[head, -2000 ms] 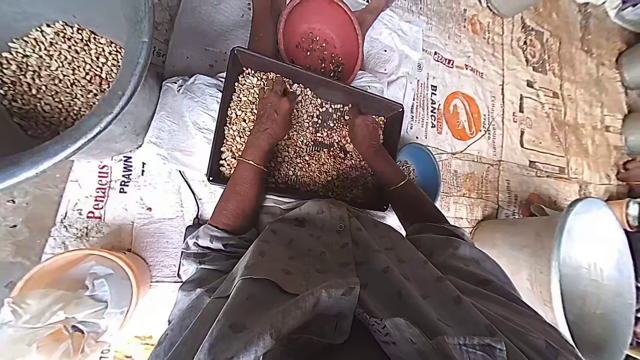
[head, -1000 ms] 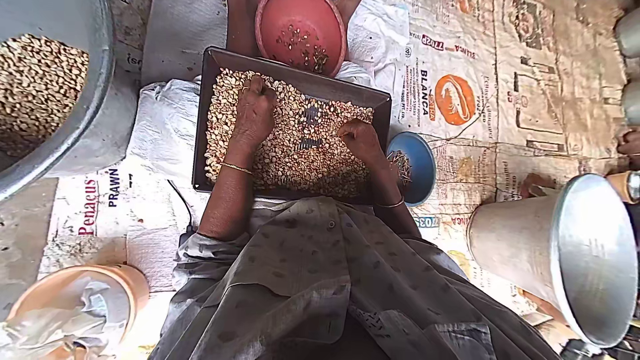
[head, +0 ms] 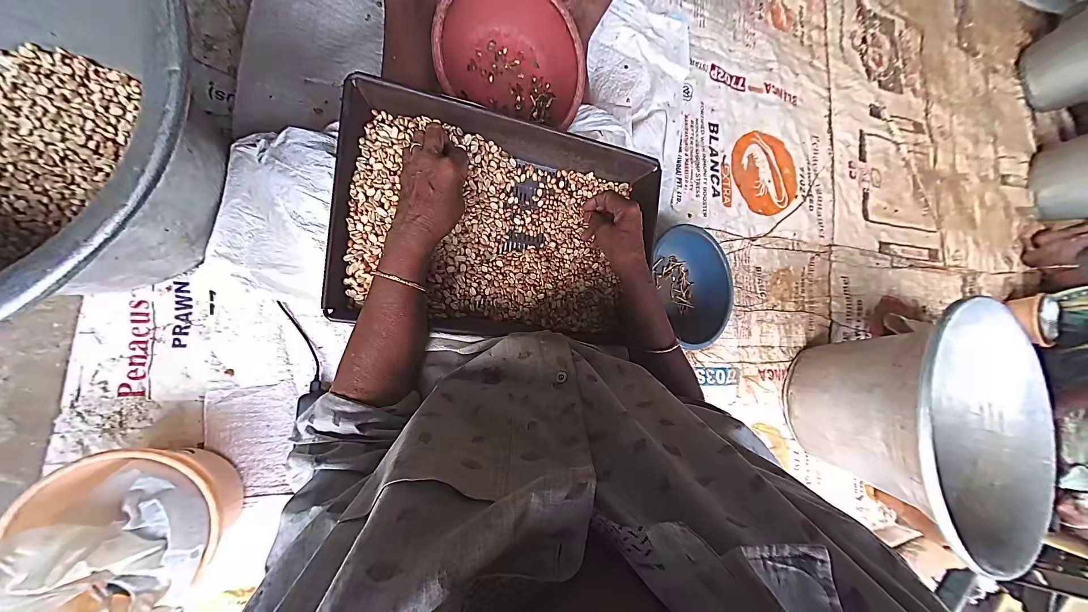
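Note:
A dark rectangular tray lies in front of me, spread with pale split nuts or beans; the kind is not certain. My left hand, a bangle on its wrist, rests on the pieces in the left half with its fingers bent down. Over the right edge of the pieces is my right hand, thumb and fingertips close together. Whether either hand pinches a piece is too small to tell. A red plastic bowl with dark bits touches the tray's far side. Right of the tray stands a blue bowl holding thin brownish bits.
A large metal tub of similar pieces stands at the left. An orange bucket with plastic bags is at lower left. To the right lie a metal bucket and printed feed sacks; more metal vessels and another person's hand are at the edge.
My left hand stays on the left part of the pieces. My right hand's fingers have lifted from their lower, spread pose among the pieces and drawn together near the right side.

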